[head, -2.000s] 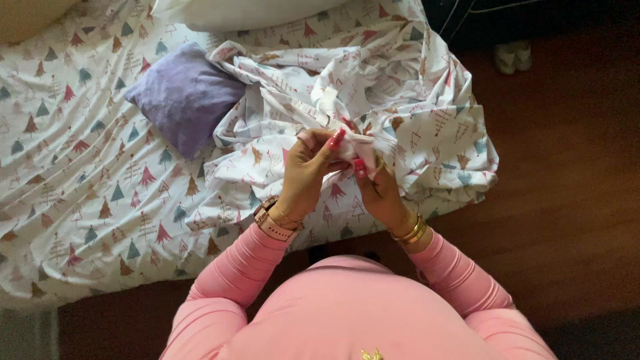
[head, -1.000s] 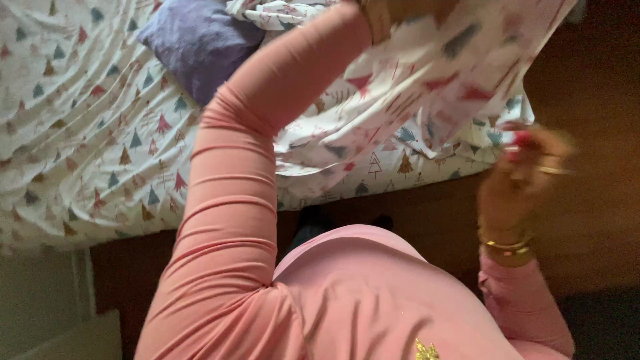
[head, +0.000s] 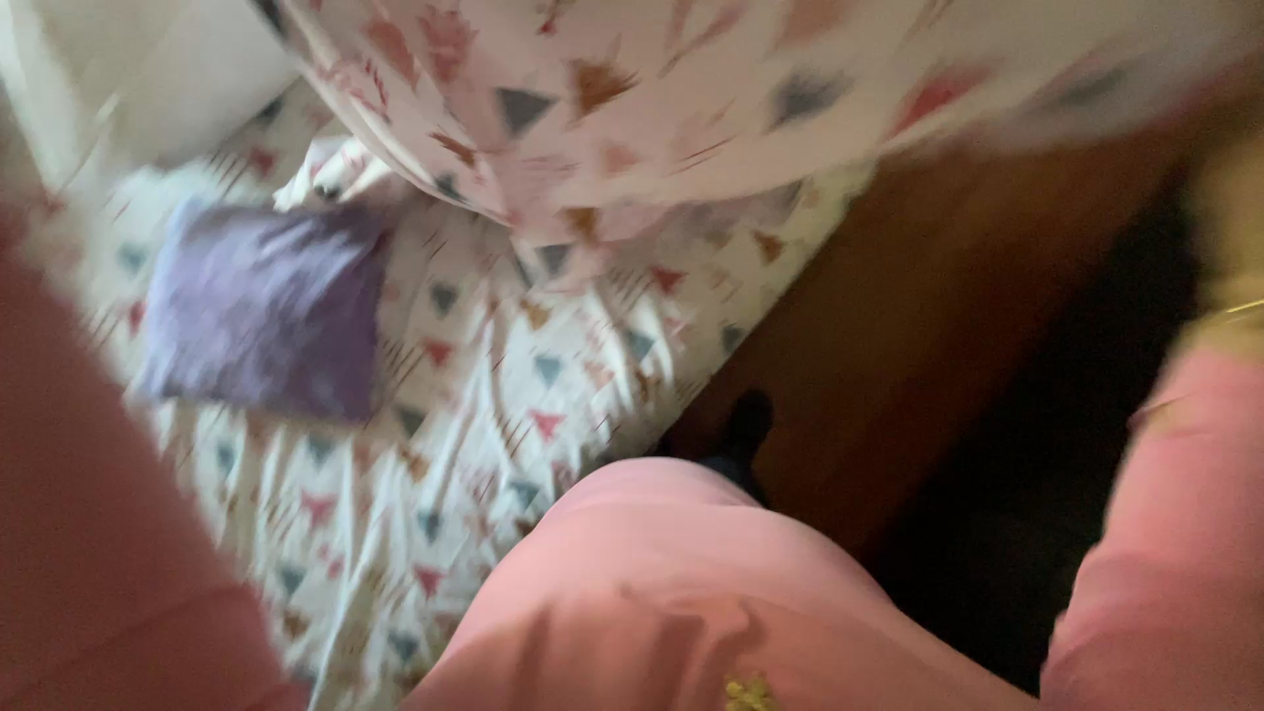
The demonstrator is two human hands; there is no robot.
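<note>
A white sheet with a tree print (head: 592, 109) hangs spread and blurred across the top of the head view, lifted over the bed. At the right edge part of my right hand (head: 1229, 217) shows above a gold bracelet, too blurred to make out its fingers; whether it holds the sheet's edge cannot be told. My left hand is out of view; only the pink left sleeve shows along the left side. Beneath the raised cloth, a matching fitted sheet (head: 543, 395) covers the mattress in wrinkles.
A purple cushion (head: 265, 311) lies on the bed at the left. A white pillow (head: 188, 79) is at the upper left. The bed's edge runs diagonally beside the brown floor (head: 859, 326), where a dark shoe (head: 752, 420) shows below me.
The printed sheet, bunched on the bed in the oldest frame, is now raised and spread out. My hands have moved far apart. The view has turned.
</note>
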